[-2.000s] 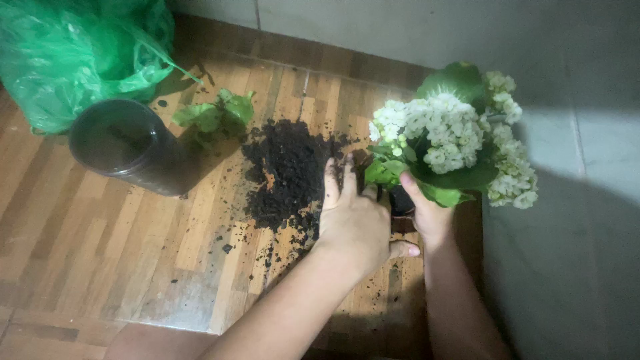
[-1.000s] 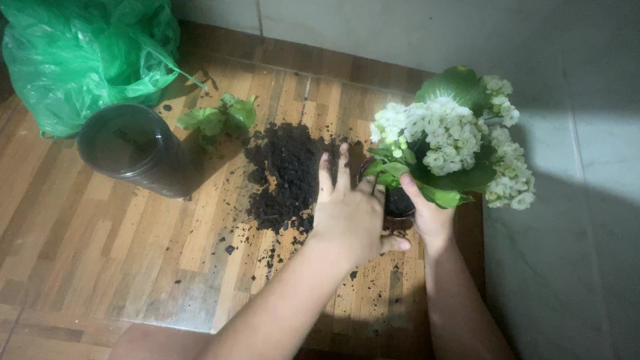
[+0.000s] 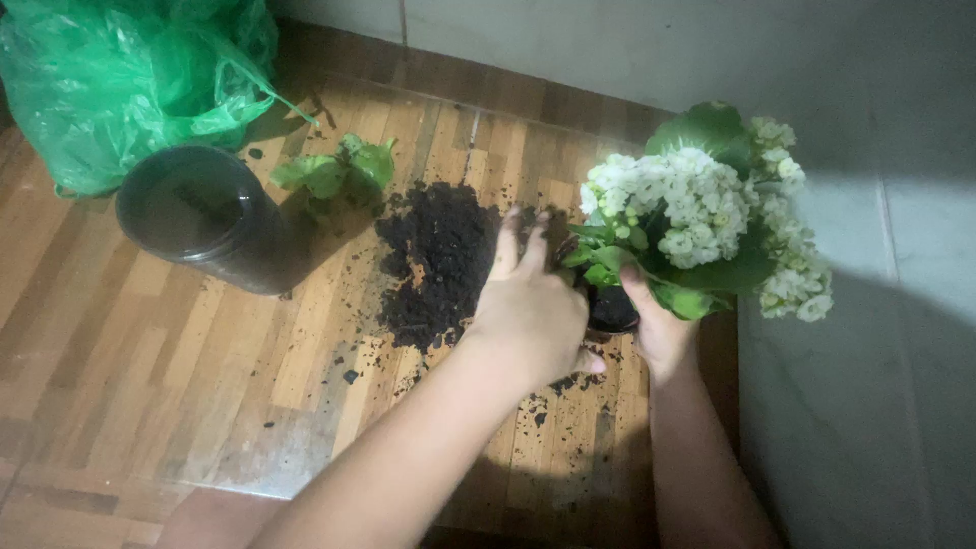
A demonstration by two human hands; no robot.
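Note:
A potted plant with white flower clusters (image 3: 705,206) and broad green leaves leans to the right over a small pot of dark soil (image 3: 612,309). My right hand (image 3: 663,328) is at the pot's right side, its thumb up against the lower leaves; its other fingers are hidden. Between the pot and a heap of dark soil (image 3: 438,263) is my left hand (image 3: 534,313), palm down with fingers spread, the fingertips soiled. It touches or nearly touches the pot's left side, and no object shows in it.
A dark, see-through cylindrical container (image 3: 191,210) stands at the left, with a green plastic bag (image 3: 145,91) behind it. Loose green leaves (image 3: 335,168) lie between container and soil. Crumbs of soil dot the wood-patterned floor (image 3: 229,366). Tiled walls (image 3: 862,366) rise at the back and right.
Both hands stay beside the pot. Only small shifts of the left hand's fingers show; the plant, soil heap and container keep their places.

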